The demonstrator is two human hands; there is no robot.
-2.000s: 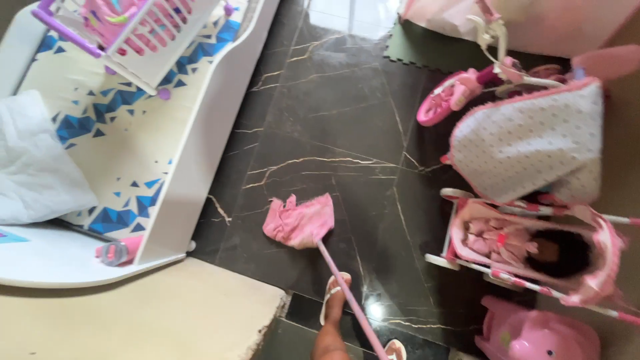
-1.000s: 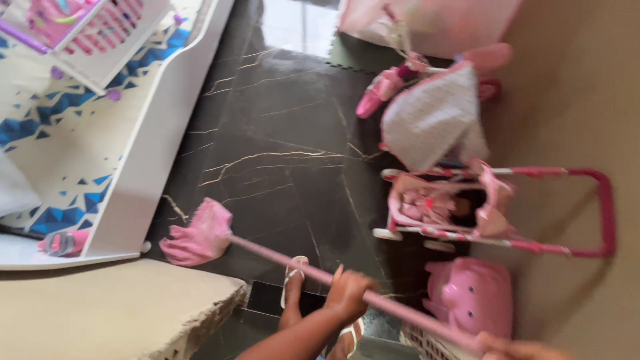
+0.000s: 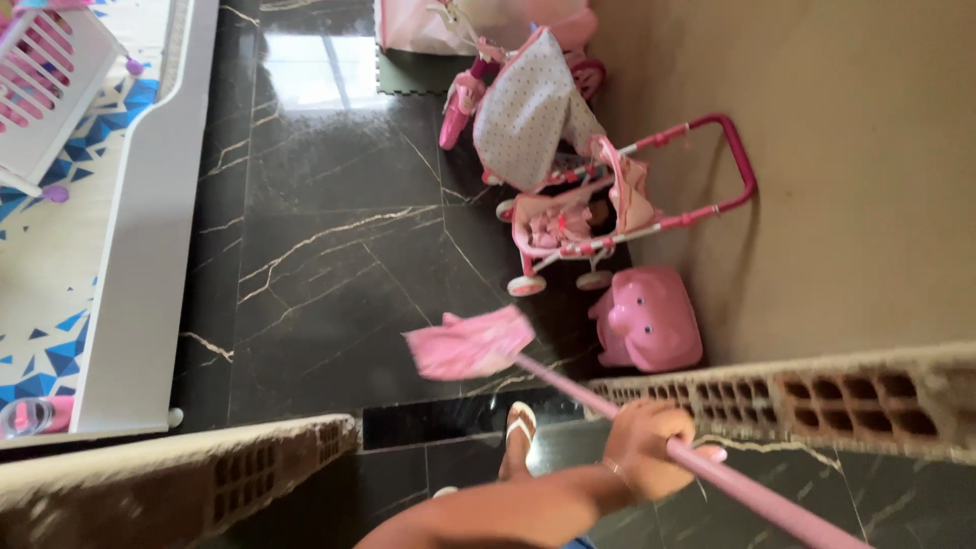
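Note:
My left hand [image 3: 650, 450] is closed around the pink pole [image 3: 762, 488] of a floor mop or squeegee, whose upper end runs out of the frame at the lower right. At the far end a pink cloth [image 3: 469, 343] covers the head and lies on the dark marble-look tile floor [image 3: 328, 252], near the doorway threshold. The cloth hides the head itself. My right hand is out of view.
A doll stroller [image 3: 564, 221] with a doll, a pink animal-faced plastic stool or bin [image 3: 648, 316] and a dotted-canopy toy pram [image 3: 526, 114] stand along the wall. A white bed frame [image 3: 145, 267] is at left. Rough brick wall ends [image 3: 839, 404] flank the doorway.
The cloth-covered head has moved from beside the bed's corner to the right, near the threshold. My right hand, on the pole one second ago, has left the view. The view has shifted.

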